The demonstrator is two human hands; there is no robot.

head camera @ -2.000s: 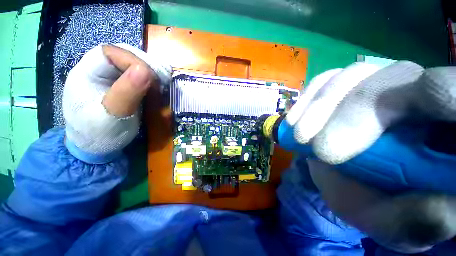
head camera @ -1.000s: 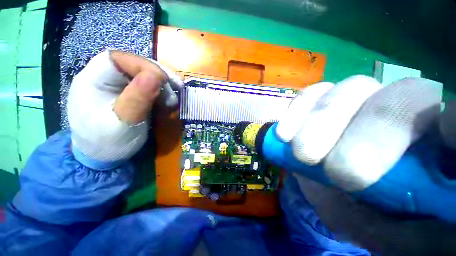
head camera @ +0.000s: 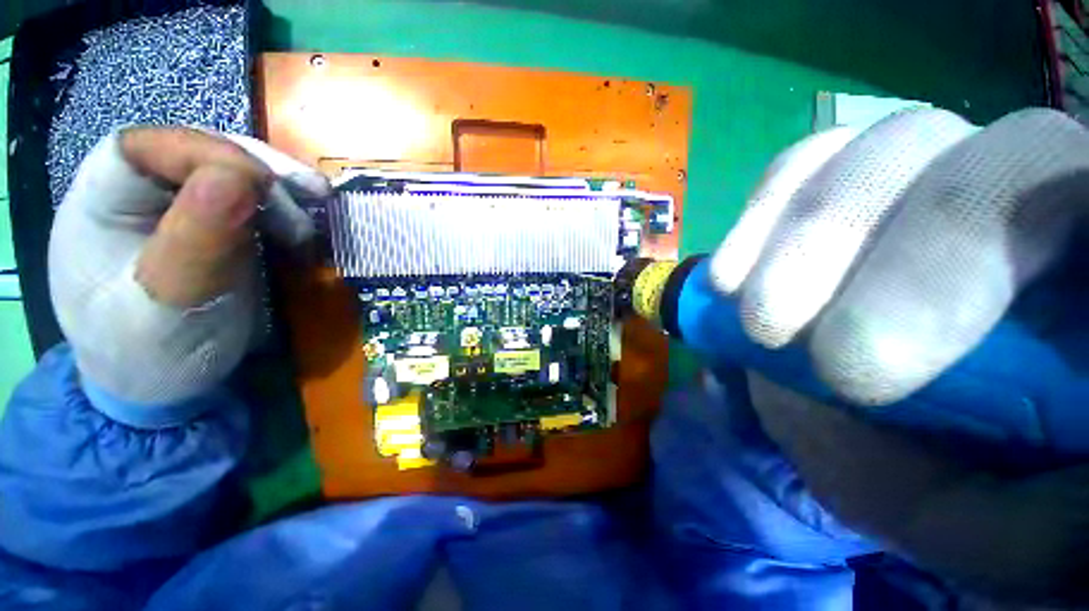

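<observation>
The green circuit board (head camera: pixel 466 328) lies on the orange fixture (head camera: pixel 573 113), with its white finned heatsink (head camera: pixel 478 233) along the far edge and yellow blocks at the near left. My right hand (head camera: pixel 884 251), in a white glove, is closed around the blue electric screwdriver (head camera: pixel 812 376). Its black-and-yellow nose is over the board's right edge; the bit's tip cannot be made out. My left hand (head camera: pixel 179 245), gloved with bare fingertips, is at the heatsink's left end, thumb and fingers together; whether it pinches anything cannot be seen.
A black tray (head camera: pixel 26 179) full of tiny silver screws (head camera: pixel 155 72) stands left of the fixture, partly behind my left hand. A pale sheet (head camera: pixel 890 110) lies on the green bench mat (head camera: pixel 752 131) at the back right. My blue sleeves border the near side.
The screwdriver nose has moved from the middle of the board, below the heatsink, right to the board's right edge. The whole view has shifted, so the board appears further left. My left hand stays by the heatsink's left end.
</observation>
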